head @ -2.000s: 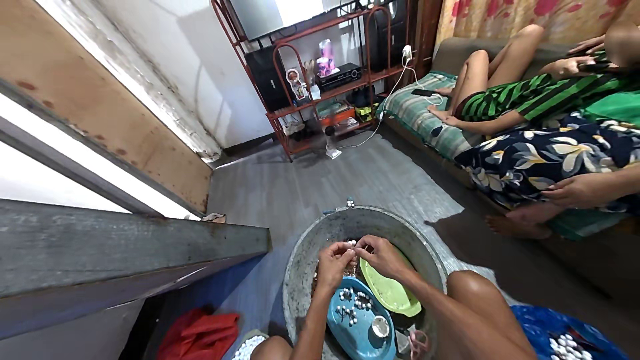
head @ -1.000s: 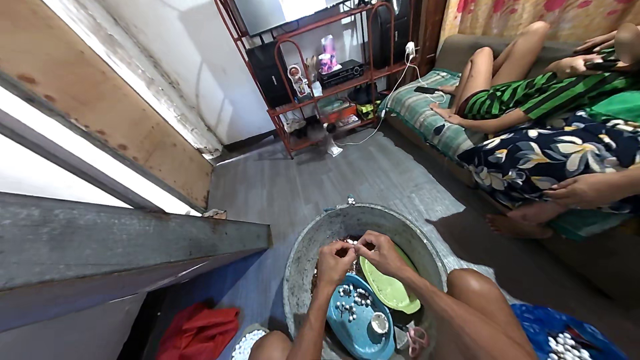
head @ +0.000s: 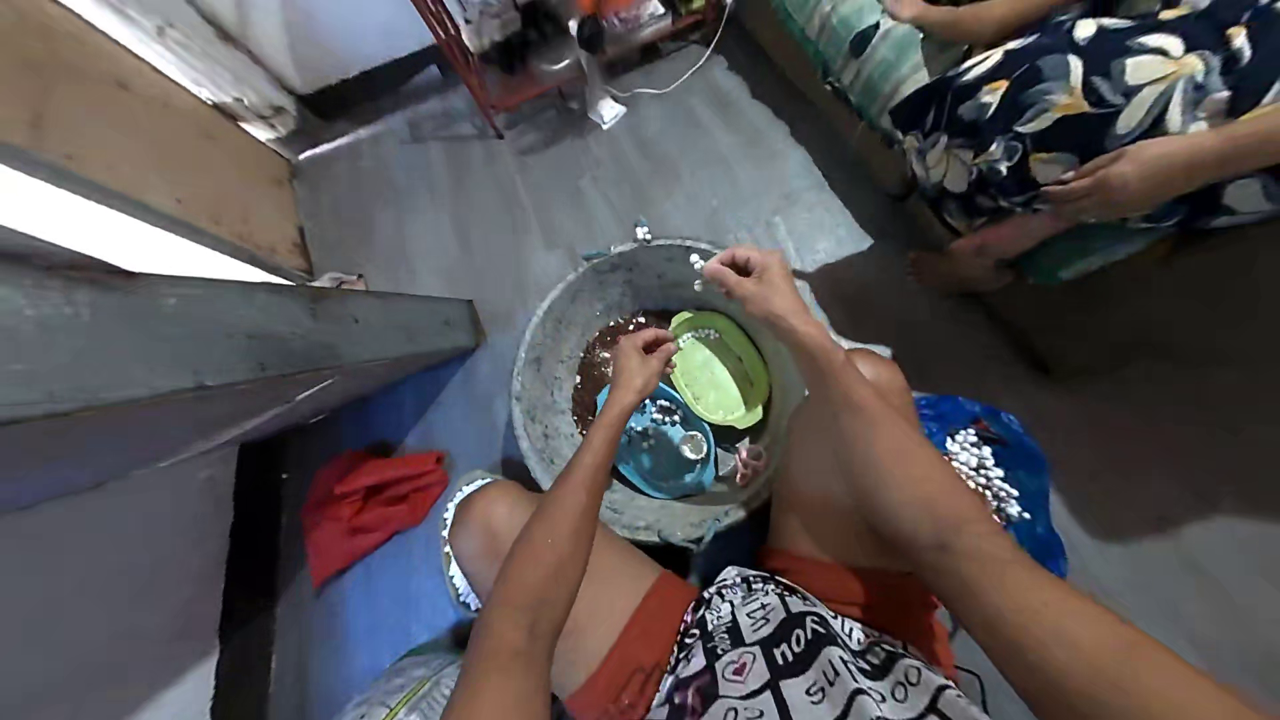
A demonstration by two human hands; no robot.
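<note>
Small white beads [head: 697,262] hang at the fingertips of my right hand [head: 755,283], raised over the far right rim of a large round grey tub [head: 545,330]. Pinched fingers of my left hand [head: 640,365] are above the tub, beside the green plastic tray [head: 708,385]; whether they hold a thread is too small to tell. White beads in a row [head: 698,334] lie across the green tray. Below my left hand, a blue plastic tray [head: 660,465] carries dark and white beads [head: 662,412] and a small round white container [head: 692,445]. Pink-handled scissors [head: 748,463] rest beside it.
A blue plastic bag [head: 1035,480] with many white pieces [head: 982,475] lies right of my legs. Red cloth [head: 370,505] is on the floor at left. Another person's hand [head: 1130,180] rests on a patterned garment at the upper right. A red metal rack [head: 480,75] stands beyond the tub.
My hands, close together over the tub before, are now apart: the right has moved up and right with beads, the left is lower. The view has tilted down.
</note>
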